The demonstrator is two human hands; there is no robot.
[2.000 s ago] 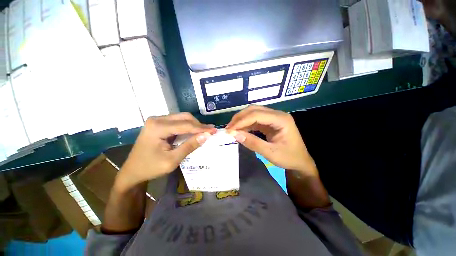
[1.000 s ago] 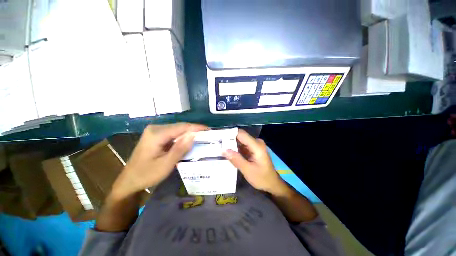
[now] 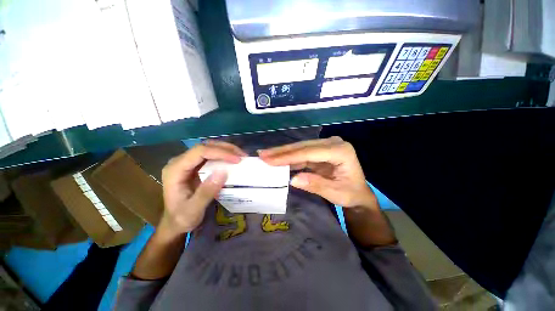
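Observation:
A white product box is held upright close to my chest, its white end face turned up and small dark print on its side. My left hand grips its left side, with the thumb on the end face and the fingers at the far edge. My right hand is at its right side, fingertips on the far top edge and thumb at the right corner. The underside of the box is hidden. The scale, with a grey metal pan, stands beyond my hands. No sticker can be made out.
Rows of white boxes stand left of the scale on the dark green bench. More white boxes are at the right. Open brown cartons are below left on the blue floor, one with a row of white boxes. A person's grey clothing shows at the lower right.
The box's open-looking top flap now lies flat as a smooth end face. My right fingers have moved onto its far edge. The view has shifted, so the scale appears higher and larger.

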